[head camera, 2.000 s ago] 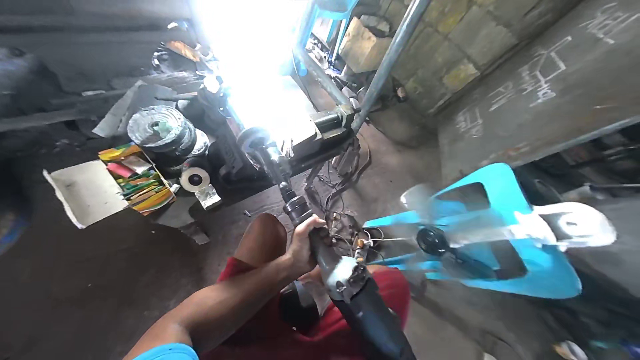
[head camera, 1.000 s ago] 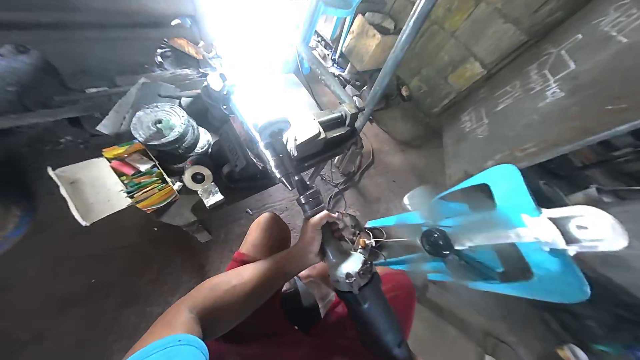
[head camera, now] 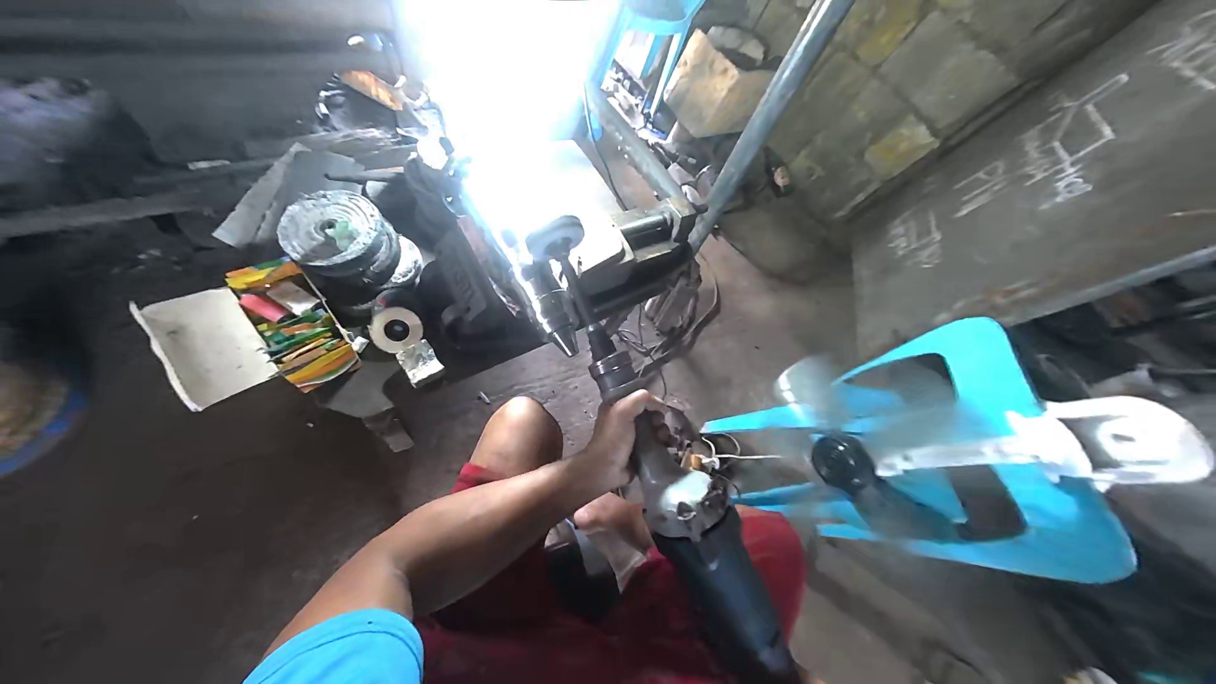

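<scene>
My left hand [head camera: 629, 432] is wrapped around the front neck of a dark handheld power grinder [head camera: 698, 532]. Its long shaft points up and away, with a small round grinding wheel [head camera: 556, 236] at the tip. Just left of the shaft is a shiny cylindrical metal part with a tapered end [head camera: 553, 309], partly lost in glare; whether the wheel touches it cannot be told. The grinder's black rear body runs down over red shorts to the bottom edge. A sliver of skin shows beside its rear end, too little to tell my right hand's grip.
An opened box of colourful packets [head camera: 294, 328], a wire-like coil [head camera: 332, 233] and a tape roll [head camera: 396, 328] are at left. A fan with blurred blades [head camera: 845, 463] stands before a blue plastic chair [head camera: 1073, 532] at right. Cables lie beyond my hand; a metal pipe [head camera: 769, 104] slants behind.
My left hand and the grinder's shaft have shifted to the right. The wheel at the tip has also moved right and slightly up.
</scene>
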